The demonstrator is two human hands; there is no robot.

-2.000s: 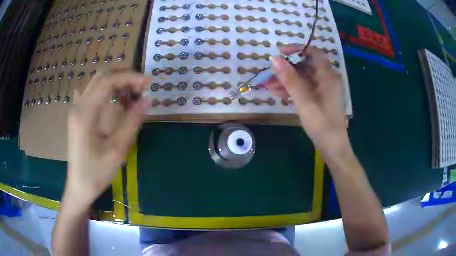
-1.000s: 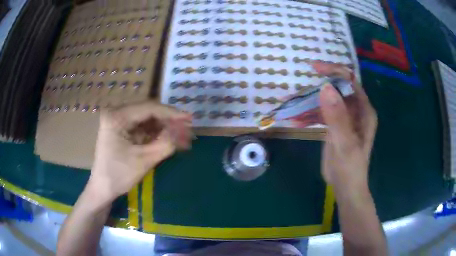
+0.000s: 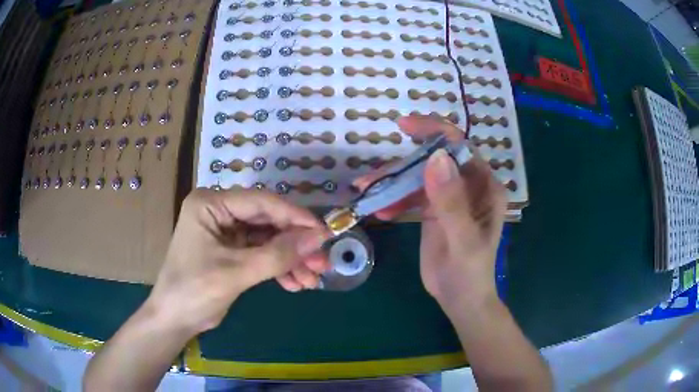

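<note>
My right hand [image 3: 452,207] holds a slim grey corded tool [image 3: 395,190], tilted down to the left. Its gold-coloured tip [image 3: 341,221] is at the fingertips of my left hand [image 3: 245,249]. My left thumb and fingers are pinched together at the tip; whatever is between them is too small or hidden to make out. A round bottle with a white top [image 3: 349,257] stands just below the tip, partly covered by my left fingers. The white slotted tray [image 3: 337,130] lies behind, with small silvery discs [image 3: 221,118] in its left columns.
A brown cardboard tray [image 3: 84,230] with rows of discs and leads lies at left, beside dark stacked trays [image 3: 19,84]. More white trays stand at right [image 3: 674,168] and at the rear. A red label [image 3: 563,75] and yellow tape [image 3: 322,364] mark the green bench. The tool's cord crosses the white tray.
My hands have come together above the bottle. The tool has moved left and down to my left fingertips. The camera view has shifted.
</note>
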